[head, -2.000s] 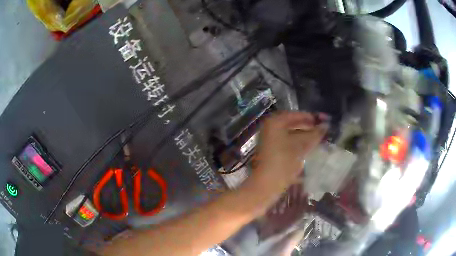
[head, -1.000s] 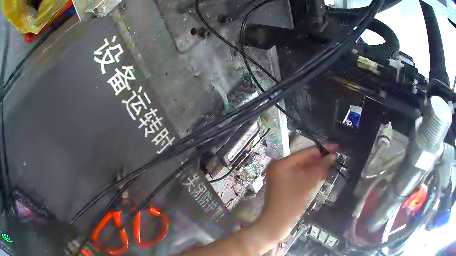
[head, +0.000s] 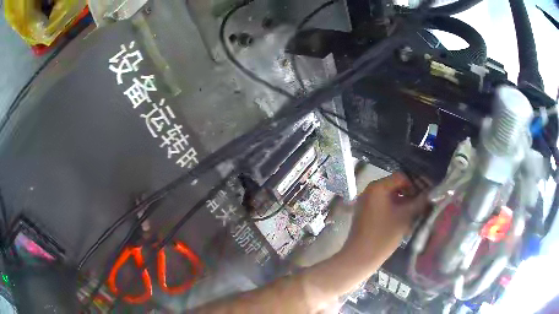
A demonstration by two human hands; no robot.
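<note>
My left hand [head: 392, 199] reaches in from the bottom edge, with its fingers pinched at the dark machine part right of centre. A thin black wire [head: 252, 75] loops over the metal plate and runs down to the fingertips, which are blurred and partly hidden. A bundle of black wires [head: 269, 127] crosses diagonally above the machine bed. Below it is a metal block with a bright slotted plate [head: 296, 173], with scraps around it. My right hand is not in view.
Orange-red scissors handles [head: 179, 267] lie on the dark panel [head: 67, 147] with white Chinese lettering. A blurred ribbed silver cylinder [head: 510, 119], a red light [head: 496, 224] and black hoses are at the right. A yellow bag [head: 52, 18] is at the top left.
My left hand has shifted slightly right, fingers still pinched. The thin wire's loop has bent further left. The wire bundle has shifted and blurred.
</note>
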